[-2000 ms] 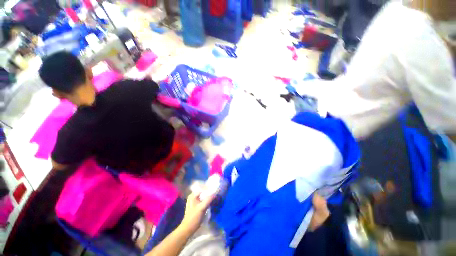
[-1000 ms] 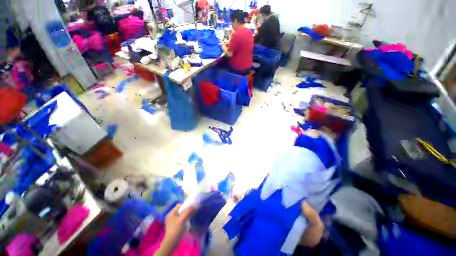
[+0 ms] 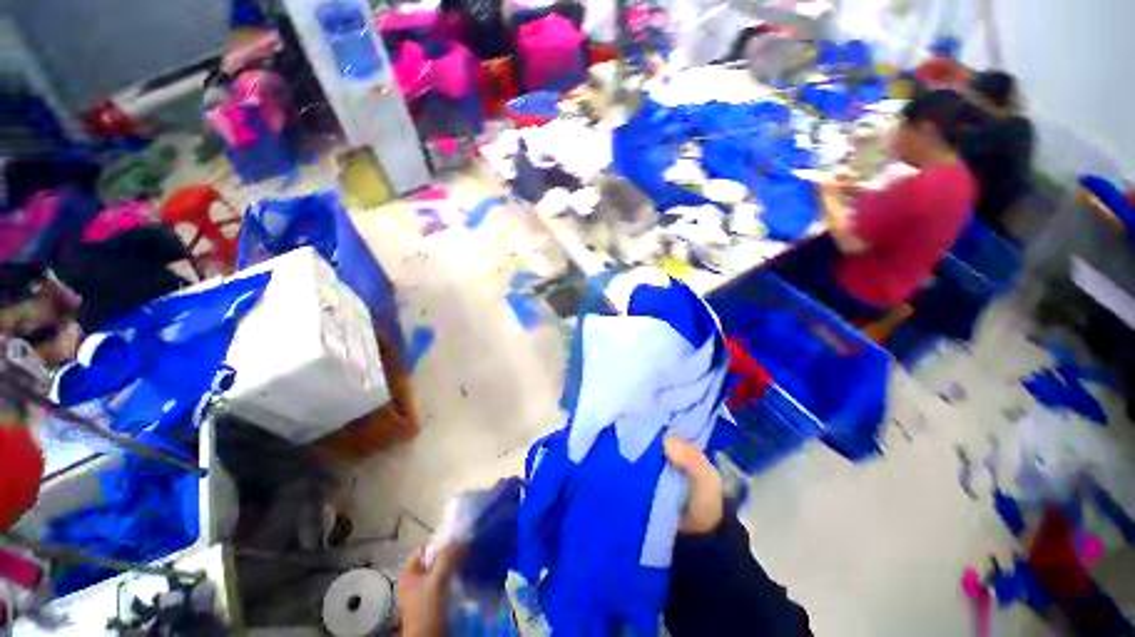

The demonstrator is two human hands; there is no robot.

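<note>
A bundle of bright blue cut panels with pale blue-lilac pieces on it [image 3: 610, 498] hangs in front of me at the lower middle. My right hand [image 3: 697, 485] is shut on the bundle's right edge, beside a pale strip. My left hand [image 3: 427, 585] is at the bottom edge, partly cut off and blurred. It holds a dark blue, partly clear and shiny item [image 3: 483, 541], perhaps a plastic bag with pieces; blur hides its details.
A work table heaped with blue and white cloth [image 3: 747, 156] stands ahead, a person in red [image 3: 909, 218] beside it. A blue basket [image 3: 809, 361] is on the floor below. A white box-shaped table [image 3: 305, 348] and a white spool [image 3: 357, 604] are on the left.
My view has swung left, bringing the white box-shaped table and the cloth-heaped table nearer. Both hands keep their hold. The person in white seen earlier is out of view.
</note>
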